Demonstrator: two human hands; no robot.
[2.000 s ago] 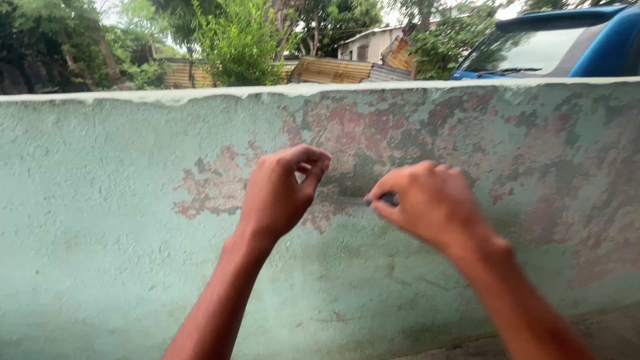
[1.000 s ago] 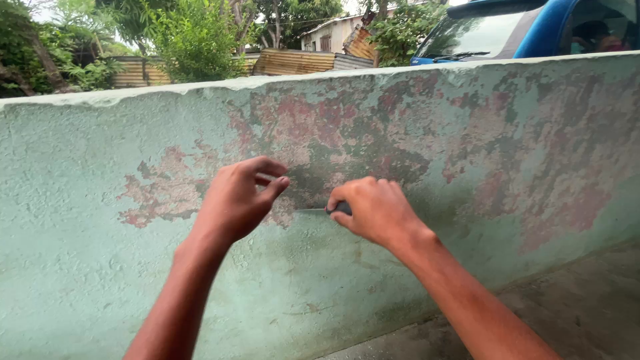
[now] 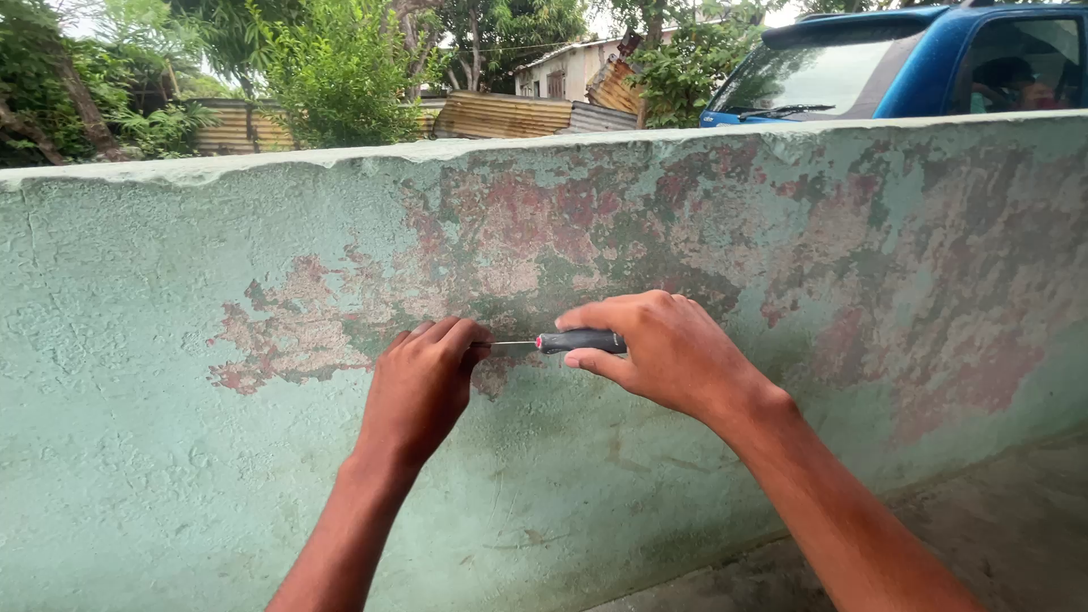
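Note:
A small screwdriver [image 3: 583, 342] with a dark handle, red at its front end, lies level in the air between my hands, its thin metal shaft pointing left. My left hand [image 3: 425, 382] has its fingers closed on the far end of the shaft, and the tip is hidden behind them. Around the butt of the handle is my right hand [image 3: 671, 353], with thumb below and fingers above; the front of the handle shows between them. Both hands are in front of a low green wall [image 3: 280, 476] with peeling paint.
The wall's chipped top edge [image 3: 425, 150] runs across the view. Beyond it stand a blue vehicle [image 3: 922, 64] with a person partly visible inside, rusty corrugated sheets [image 3: 501, 115], bushes and a small building [image 3: 578, 66]. Concrete floor [image 3: 1003, 518] shows at the lower right.
My left hand, apart from the screwdriver in the earlier frames, has closed on its shaft. The right-hand fingers have spread, and more of the handle shows.

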